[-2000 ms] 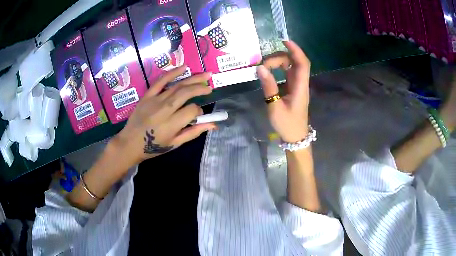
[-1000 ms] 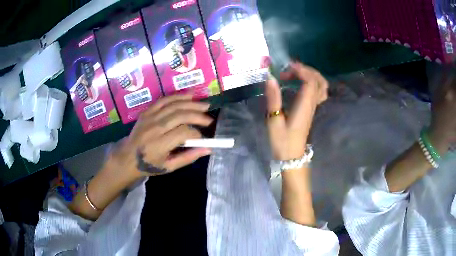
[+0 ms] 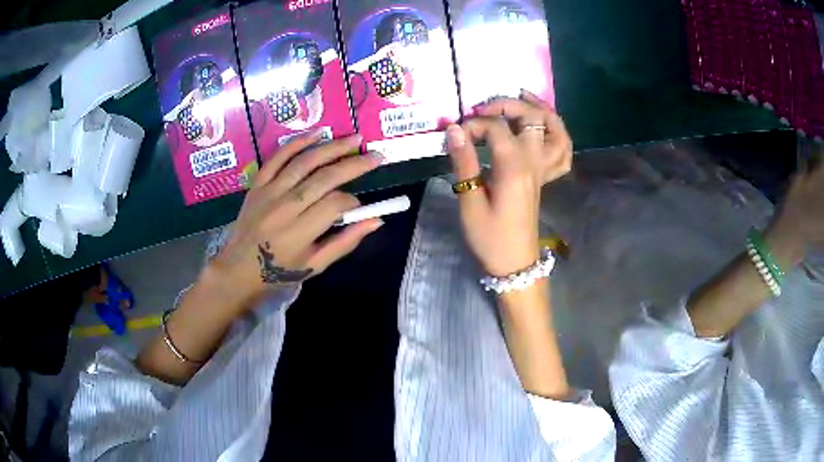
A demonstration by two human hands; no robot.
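Note:
Four pink-and-black smartwatch boxes lie side by side. The leftmost box (image 3: 201,117) shows a printed label low on its front; the third box (image 3: 407,77) shows one too. My left hand (image 3: 298,203) holds a thin white label strip (image 3: 375,211), seen edge-on, with its fingertips over the lower edges of the middle boxes. A white band (image 3: 411,148) spans from these fingertips to my right thumb, along the third box's lower edge. My right hand (image 3: 510,167) has thumb and forefinger bent close together, over the lower front of the rightmost box (image 3: 506,50); whether they grip anything is unclear.
Curled white backing paper (image 3: 81,171) is heaped left of the boxes on the dark green worktop (image 3: 623,99). A tight row of dark pink boxes (image 3: 754,59) stands at upper right. A neighbour's arm (image 3: 750,271) with bracelets reaches in from the right.
The boxes and backing paper appear further right in view. My right hand has come from slightly off the boxes onto the rightmost one. My left hand and its strip are higher in view than one second ago.

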